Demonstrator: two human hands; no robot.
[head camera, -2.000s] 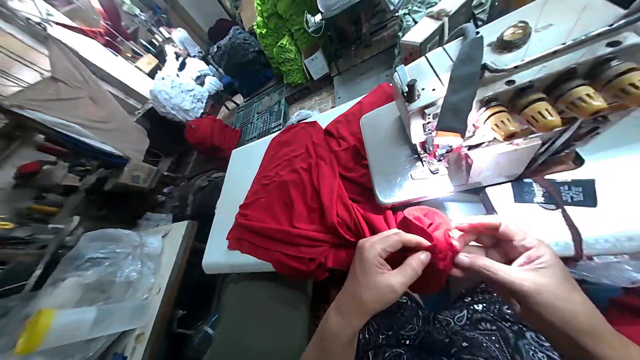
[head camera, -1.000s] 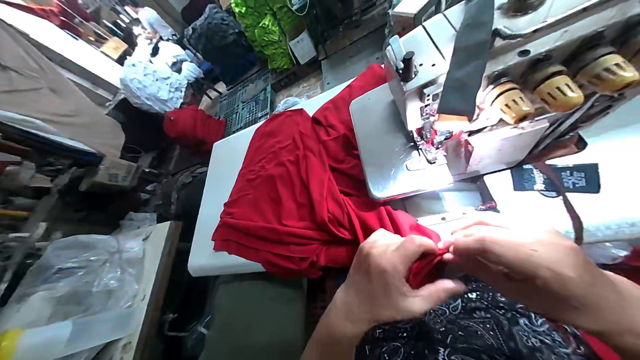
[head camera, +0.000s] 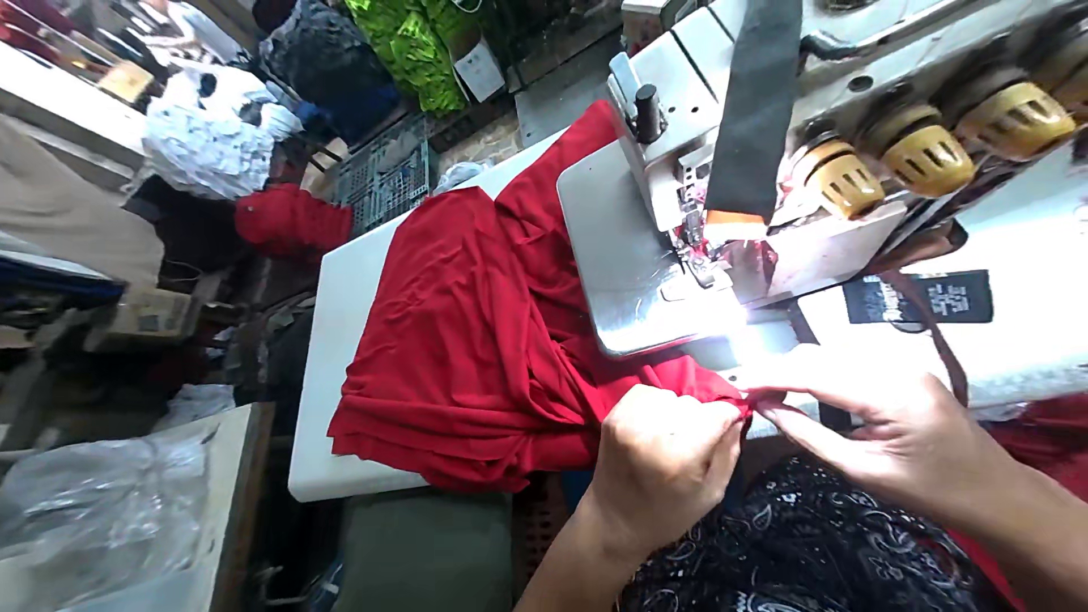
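Observation:
Red fabric (head camera: 450, 331) lies bunched over the left part of the white sewing table (head camera: 331, 289), some of it running behind the machine's plate. My left hand (head camera: 667, 459) is closed around a gathered edge of it, in front of the overlock sewing machine (head camera: 654, 246). Thumb and forefinger of my right hand (head camera: 884, 433) pinch the same edge just to the right, the fingertips of both hands close together. The presser foot (head camera: 699, 263) stands above and left of my right hand, with no red fabric seen under it. Strong glare washes out part of my right hand.
Yellow tension knobs (head camera: 926, 161) line the machine's front. A black label (head camera: 922, 297) bearing writing lies on the table at right. Farther back are a green plastic crate (head camera: 387, 183), a red fabric bundle (head camera: 289, 221) and a white bundle (head camera: 212, 127). Clear plastic (head camera: 102, 501) covers a board at lower left.
Two seconds ago a rounded, opened-out part of the red fabric showed between my hands; now only a small gathered edge is pinched there. My left hand has closed into a tighter grip.

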